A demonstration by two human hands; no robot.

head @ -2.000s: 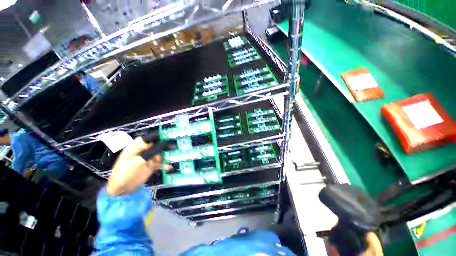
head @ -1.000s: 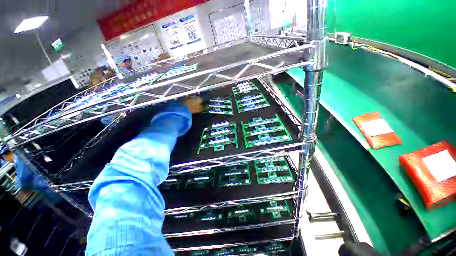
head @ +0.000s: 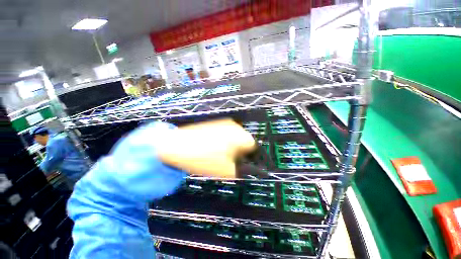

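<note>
My left hand (head: pixel 217 146) is blurred, in front of the upper part of the wire rack (head: pixel 237 105), with black coverings at its fingertips. No board shows clearly in it, and I cannot tell how the fingers are set. Green circuit board panels (head: pixel 301 155) lie in rows on the black shelf just right of the hand. My hand hides part of that shelf. More panels (head: pixel 302 198) lie on the shelf below. My right hand and the handheld scanner are out of view.
A chrome post (head: pixel 357 116) stands at the rack's right corner. Beyond it runs a green bench (head: pixel 374 136) with red-orange packs (head: pixel 413 176). Boards (head: pixel 167 98) lie on the rack's top shelf. A person in blue (head: pixel 63 154) is at the left. Black boxes stand at the lower left.
The panel held in my left hand two seconds ago no longer shows there. The hand has come back from deep inside the shelf. The right hand and scanner have left the picture, and the view has tilted up.
</note>
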